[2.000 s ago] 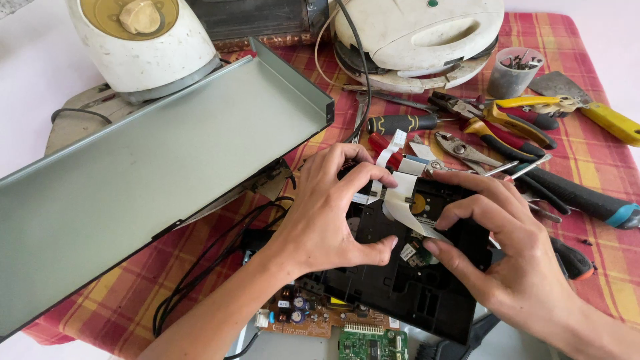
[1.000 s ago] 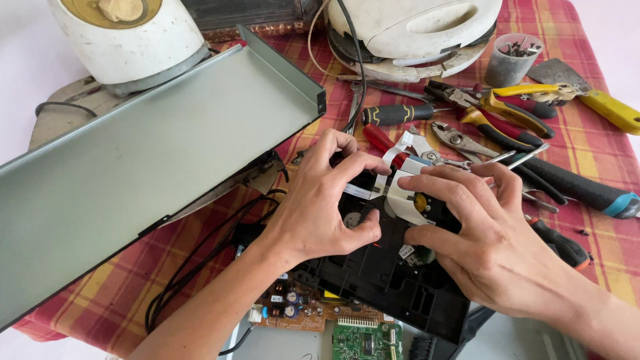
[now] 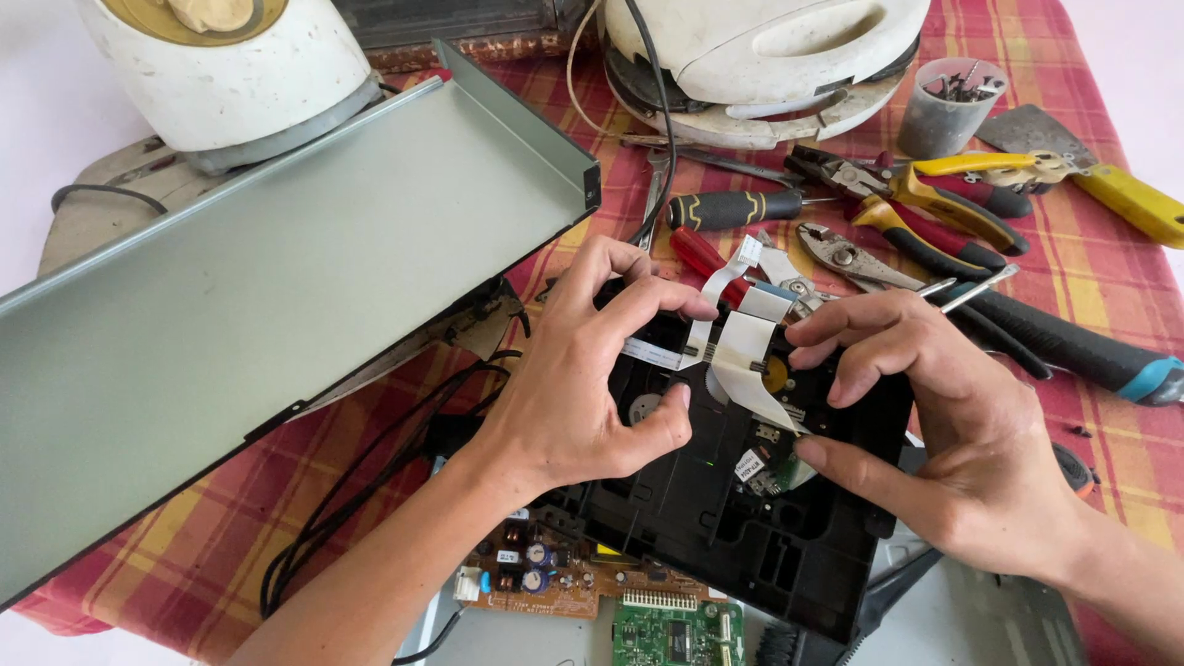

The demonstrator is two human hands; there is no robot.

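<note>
A black plastic disc-drive mechanism lies tilted above circuit boards, with white flat ribbon cables across its upper part. My left hand is over its left side, fingertips at the narrower ribbon cable, thumb and fingers apart; whether they touch the cable is unclear. My right hand is at the right side, its thumb by the lower end of the wide ribbon cable and its fingers spread above. Below the mechanism are a brown circuit board and a green circuit board.
A large metal cover spans the left. Pliers, a black-handled screwdriver, a yellow-handled scraper and a cup of screws lie behind. White appliances stand at the back; black cables run left of the mechanism.
My right hand's fingers have lifted off the wide ribbon cable and spread apart since one second ago, uncovering more of the cable. My left hand remains over the mechanism's left side.
</note>
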